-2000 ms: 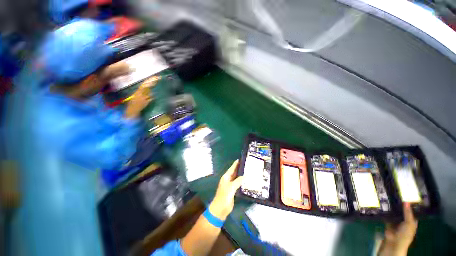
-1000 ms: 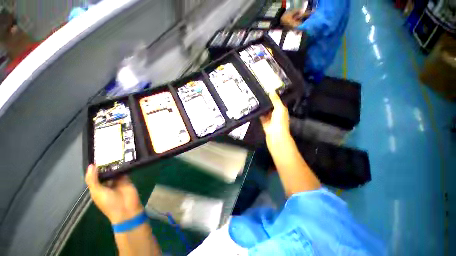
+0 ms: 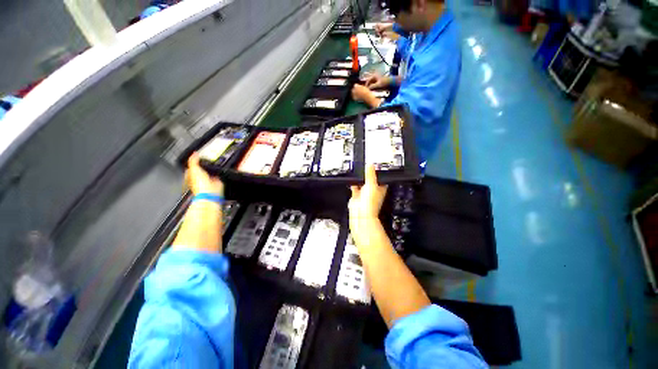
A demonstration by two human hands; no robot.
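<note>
A long black compartment tray point(image 3: 306, 179) is held up at both ends by my two hands. It holds several phone middle frames with boards and one orange-red frame point(image 3: 261, 153) in the second slot from the left. My left hand point(image 3: 203, 176), with a blue wrist strap point(image 3: 208, 197), grips the left end. My right hand point(image 3: 368, 196) grips the near edge at the right end, thumb on top. Below, another black tray holds silver-white frames point(image 3: 316, 252). A single frame point(image 3: 285, 340) lies in a black tray nearer me.
Stacked black trays point(image 3: 454, 223) stand at the right bench end. A person in blue point(image 3: 433, 68) works ahead, beside a tray with frames point(image 3: 328, 90). A grey barrier point(image 3: 144, 108) runs along the left. A blue bin with clear bags point(image 3: 43, 317) is at lower left. A carton point(image 3: 613, 119) stands at right.
The view has swung right, from the neighbour at left to the bench end with stacked trays. Both hands still hold the tray, which now appears farther forward, above other trays.
</note>
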